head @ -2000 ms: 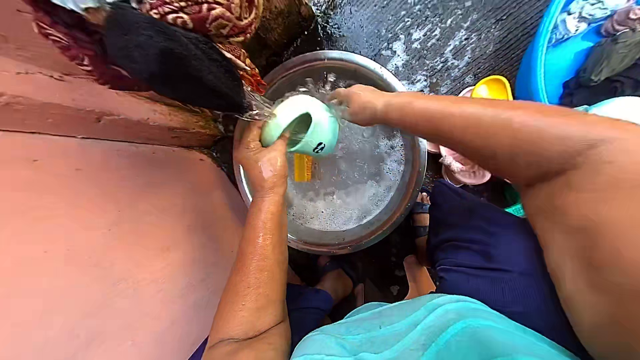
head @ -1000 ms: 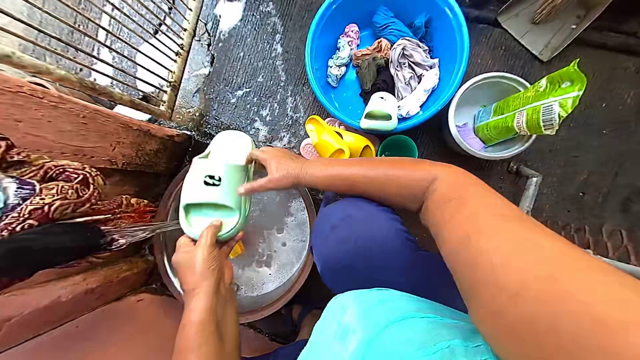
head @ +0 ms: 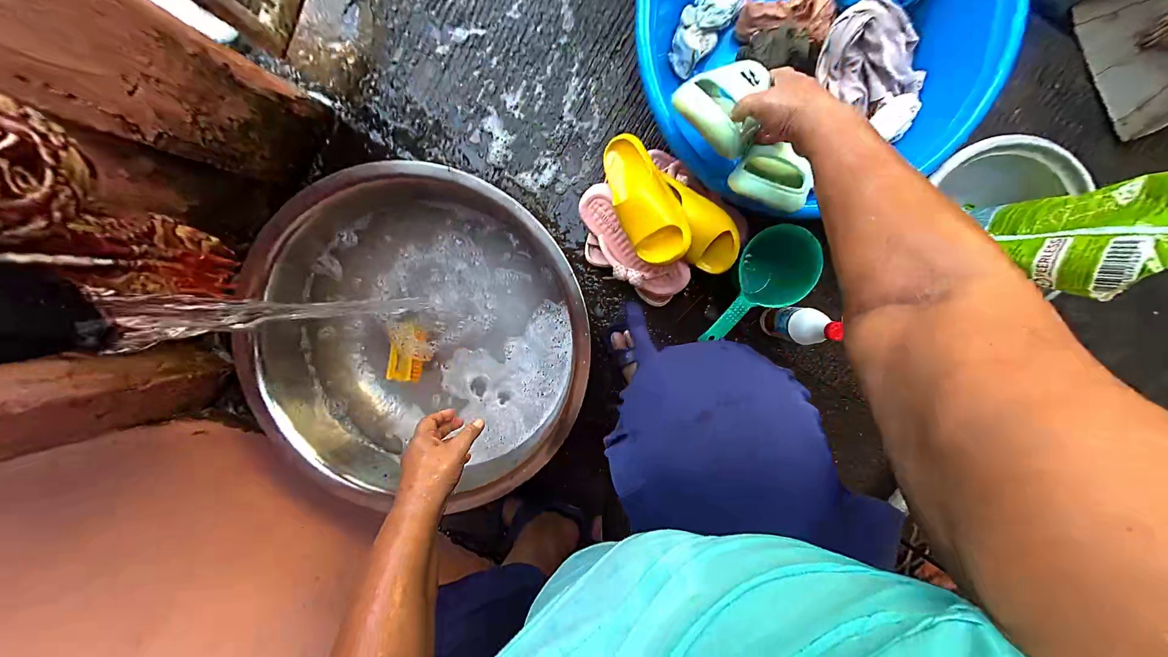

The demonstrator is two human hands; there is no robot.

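My right hand (head: 785,105) grips a pale green slide sandal (head: 716,100) at the near-left rim of a blue plastic tub (head: 972,100). A second pale green sandal (head: 771,178) lies just below it, against the tub's rim. My left hand (head: 443,452) holds nothing, its fingers apart over the near edge of a round metal basin (head: 570,374). Sudsy water fills the basin, and a yellow scrub brush (head: 404,354) lies in it. From a dark spout (head: 55,310) wrapped in patterned cloth, water pours into the basin from the left.
Yellow slides (head: 648,205) rest on pink sandals (head: 611,228) between basin and tub. Beside them are a green dipper (head: 780,265) and a white bottle with a red cap (head: 808,326). Clothes (head: 867,50) lie in the tub. A metal pot (head: 1013,169) and green packet (head: 1086,233) stand right.
The sandal held over the basin a second ago is now at the blue tub in my right hand. My left hand has let go of it. The view has shifted.
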